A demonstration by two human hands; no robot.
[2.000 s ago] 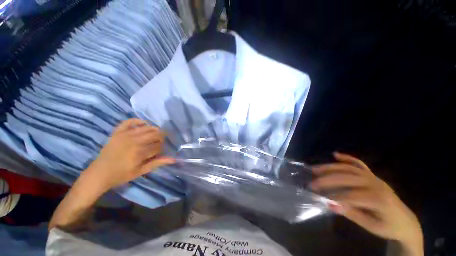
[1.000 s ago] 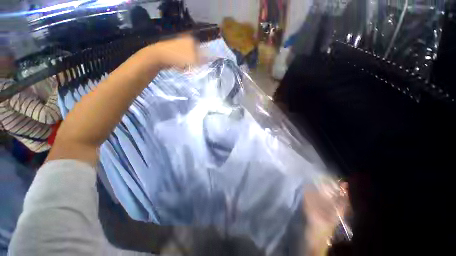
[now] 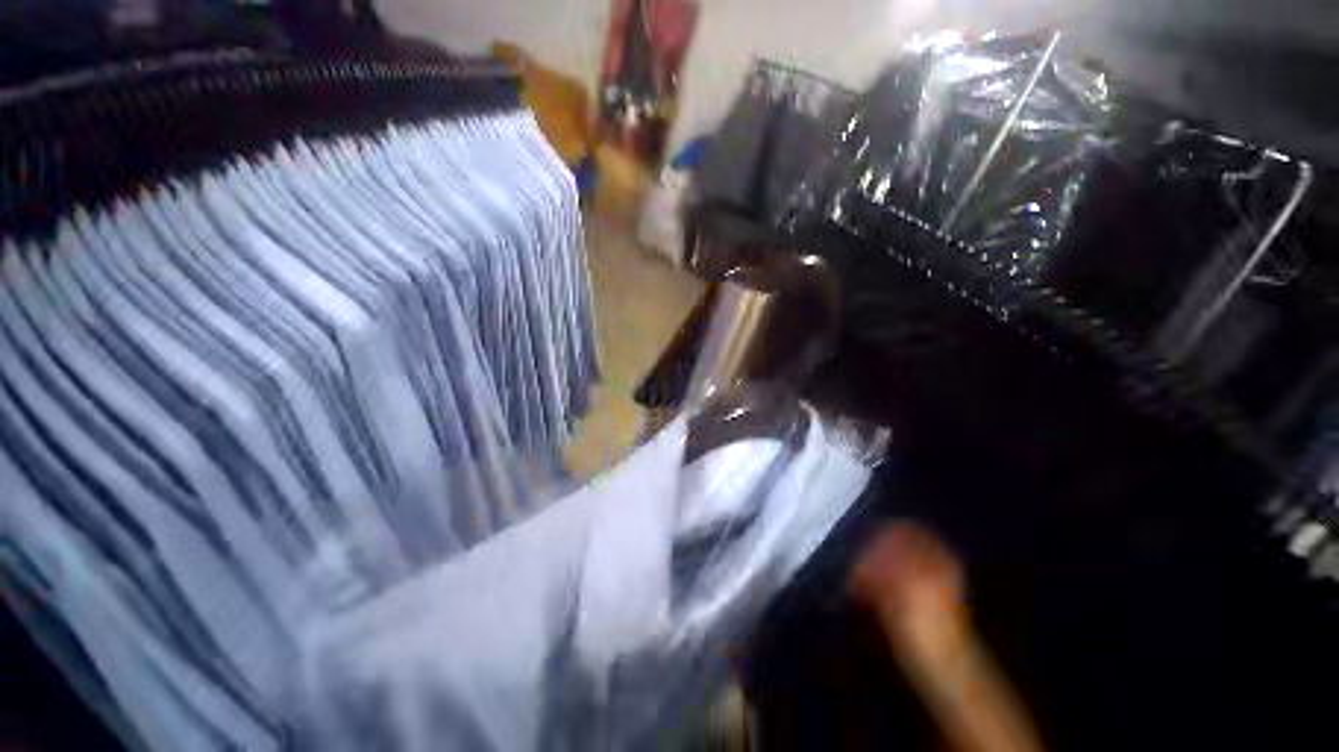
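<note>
A light-blue collared shirt (image 3: pixel 632 544) hangs at a slant in the lower middle. Its collar opening faces up and right. Shiny clear film (image 3: pixel 720 573) shows over the collar and shoulder area. Above the collar is a dark hanger area with a brown, metallic-looking glint, too blurred to make out. My right hand (image 3: pixel 908 570) is a small blurred shape right of the shirt, apart from it, its forearm running down to the bottom edge; its fingers cannot be made out. My left hand is not in view.
A dense row of light-blue shirts (image 3: pixel 338 309) hangs from a rail at the left. A dark mass of garments (image 3: pixel 1028 485) fills the right. Behind it, dark garments under clear plastic (image 3: pixel 1013 162) hang near metal bars. Floor (image 3: pixel 624 345) shows between the rows.
The view has turned; the shirt now slants and sits lower. My left arm, earlier raised across the shirts, has left the picture. My right hand is now apart from the plastic.
</note>
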